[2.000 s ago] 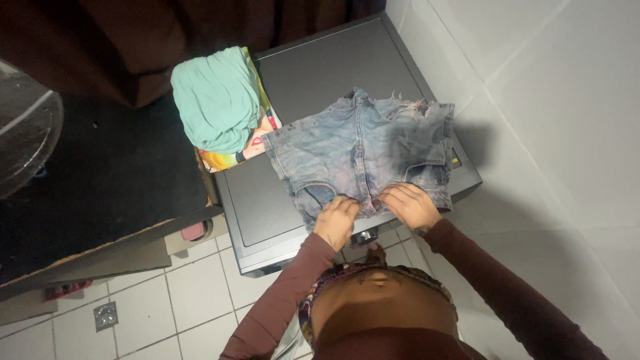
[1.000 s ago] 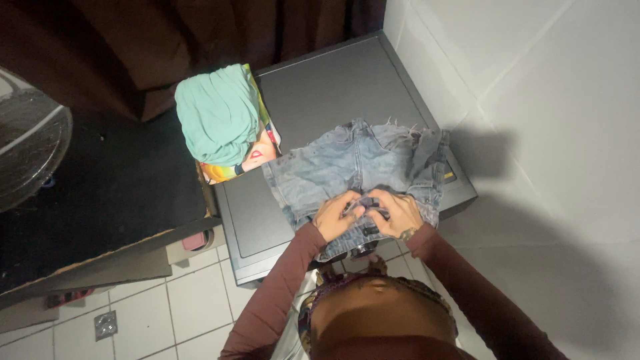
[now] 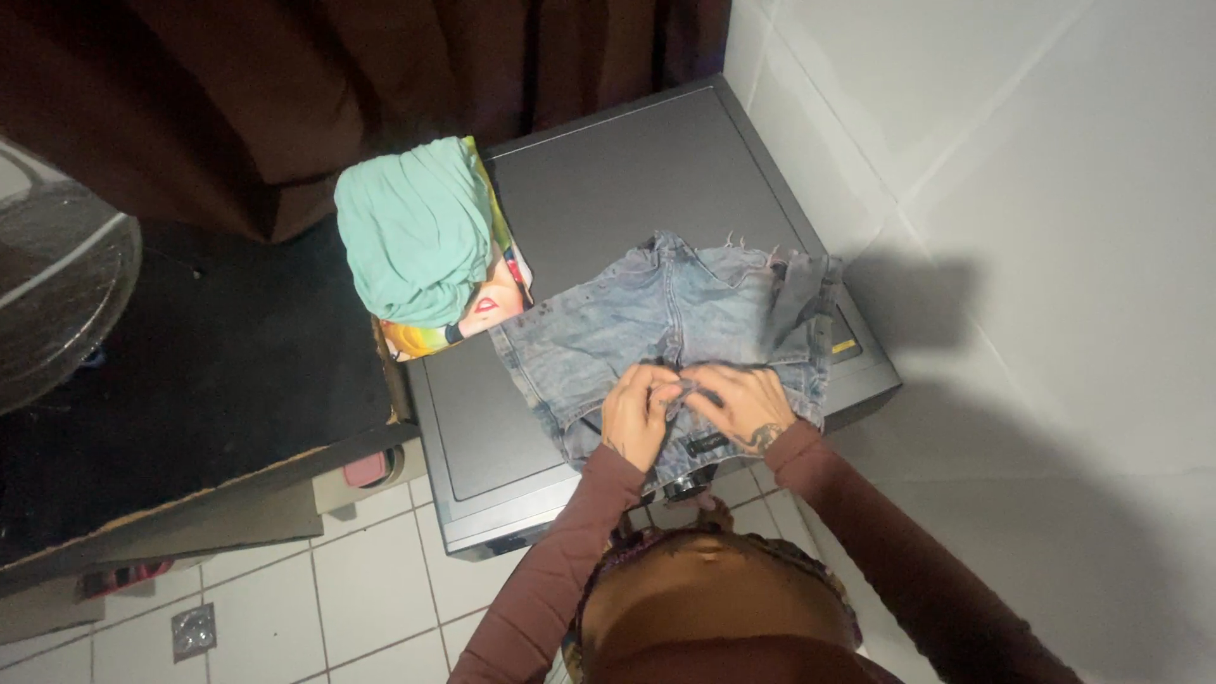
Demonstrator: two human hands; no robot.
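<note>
A pair of faded denim shorts (image 3: 608,332) lies spread on the grey top of an appliance (image 3: 636,171), its waistband towards me and its frayed leg hems away. My left hand (image 3: 641,408) and my right hand (image 3: 741,399) meet at the middle of the waistband, fingertips pinching the denim at the front closure. The exact button or buttonhole is hidden by my fingers. Left of the shorts, a folded mint-green cloth (image 3: 418,233) rests on a colourful printed item (image 3: 489,309).
A black tabletop (image 3: 237,370) with a chipped edge adjoins the appliance on the left, with a round clear object (image 3: 57,275) on it. A brown curtain (image 3: 332,85) hangs behind. A tiled wall (image 3: 1026,237) stands at the right.
Both hands have moved from the near edge of the waistband up onto the front closure, lifting the waistband's front. The inside of the back waistband with a dark label now shows.
</note>
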